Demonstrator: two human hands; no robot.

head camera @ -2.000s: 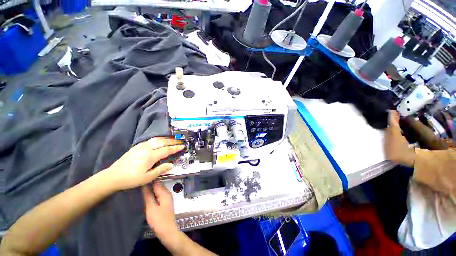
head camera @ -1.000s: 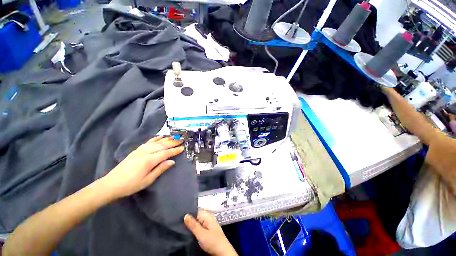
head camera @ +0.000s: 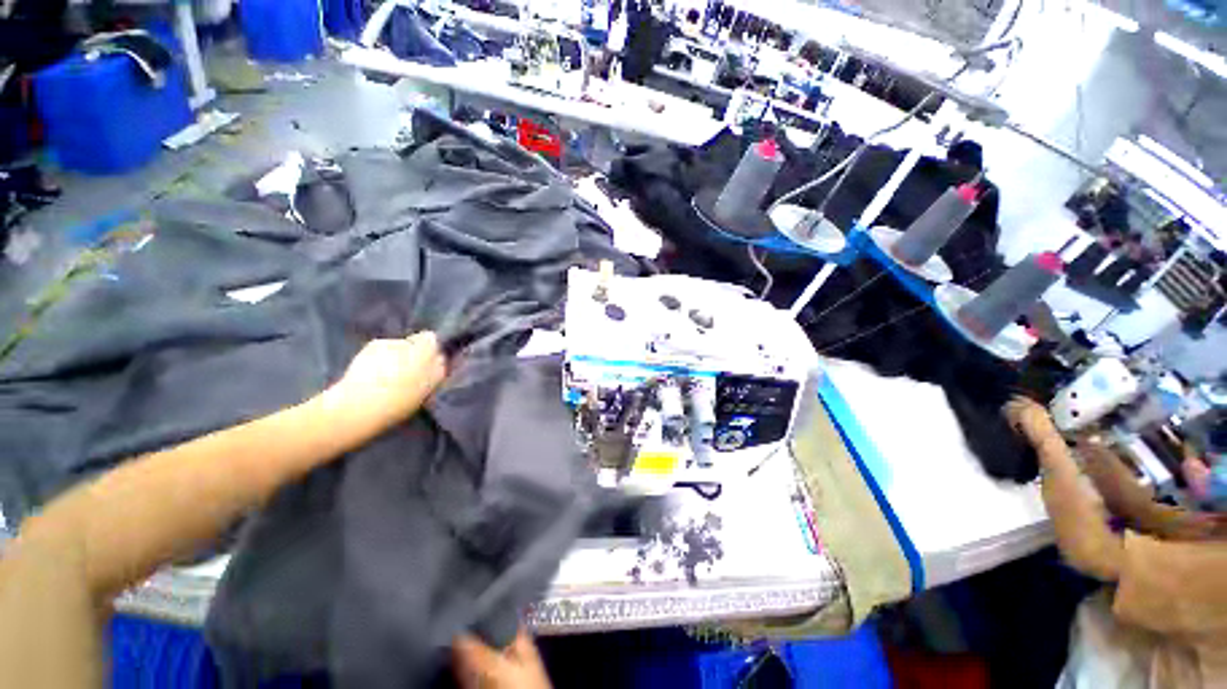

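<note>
The dark grey fabric panel (head camera: 390,538) lies left of the overlock machine (head camera: 686,330) and hangs over the table's front edge. My left hand (head camera: 393,377) is closed on a bunched fold of the grey cloth, left of the machine head. My right hand (head camera: 501,666) is at the bottom edge of the picture, partly cut off, holding the lower edge of the cloth below the table front. The cloth reaches the left part of the machine bed (head camera: 686,545) and lies in front of the presser foot area. Small white pieces (head camera: 256,291) show on the cloth.
Thread cones (head camera: 748,186) stand on a blue-barred stand behind the machine. A beige strip with a blue edge (head camera: 848,518) lies right of it. A black fabric heap (head camera: 875,316) is behind. Another person's arm (head camera: 1076,505) is at the right. A blue bin (head camera: 105,101) stands far left.
My left hand has moved up and left from the needle area and now grips a fold. My right hand has moved lower and slightly left with the cloth edge. The view has tilted up.
</note>
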